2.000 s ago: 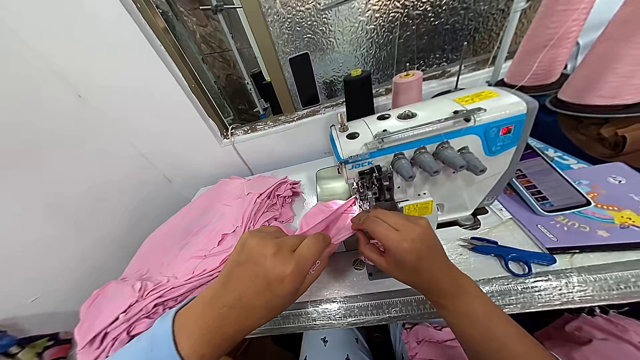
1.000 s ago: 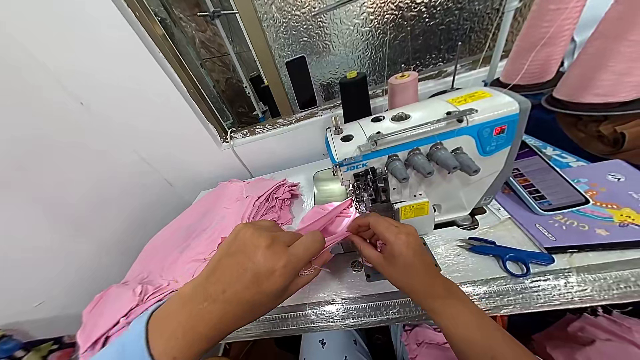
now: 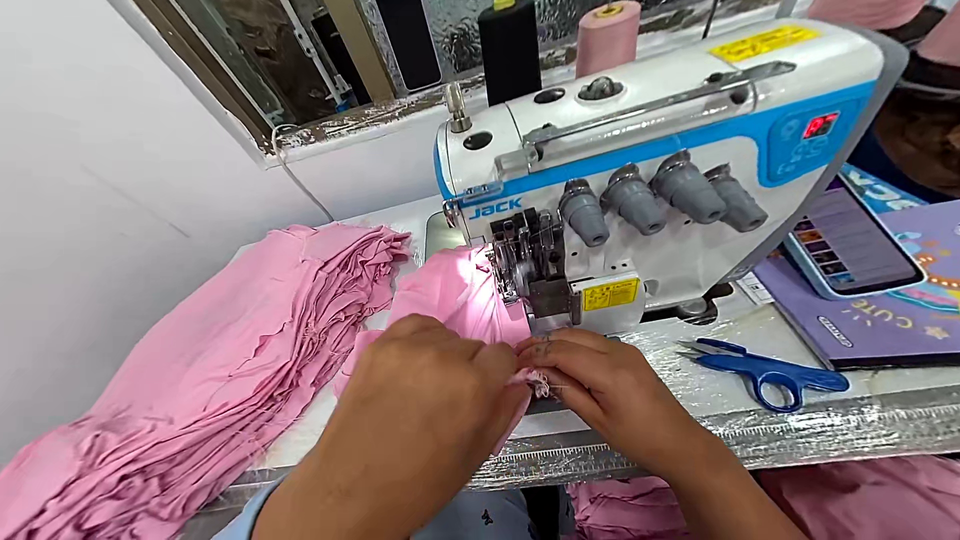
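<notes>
A white and blue Jack overlock sewing machine stands on the table, its lamp shining on pink fabric that lies at the presser foot. My left hand grips this fabric just in front of the foot, its fingertips partly hidden behind the knuckles. Close beside it, my right hand pinches the fabric's frayed edge with thumb and fingers. To the left lies a thick heap of pink fabric pieces. Blue thread snips rest on the table right of my right hand.
A phone lies on a purple notebook at the right. Black and pink thread cones stand behind the machine, near a window frame. More pink fabric hangs below the table's front edge, which carries a measuring tape.
The fabric at the foot has shifted and spreads wider between the foot and my hands. Both hands have come a little nearer the table's front edge, still holding it.
</notes>
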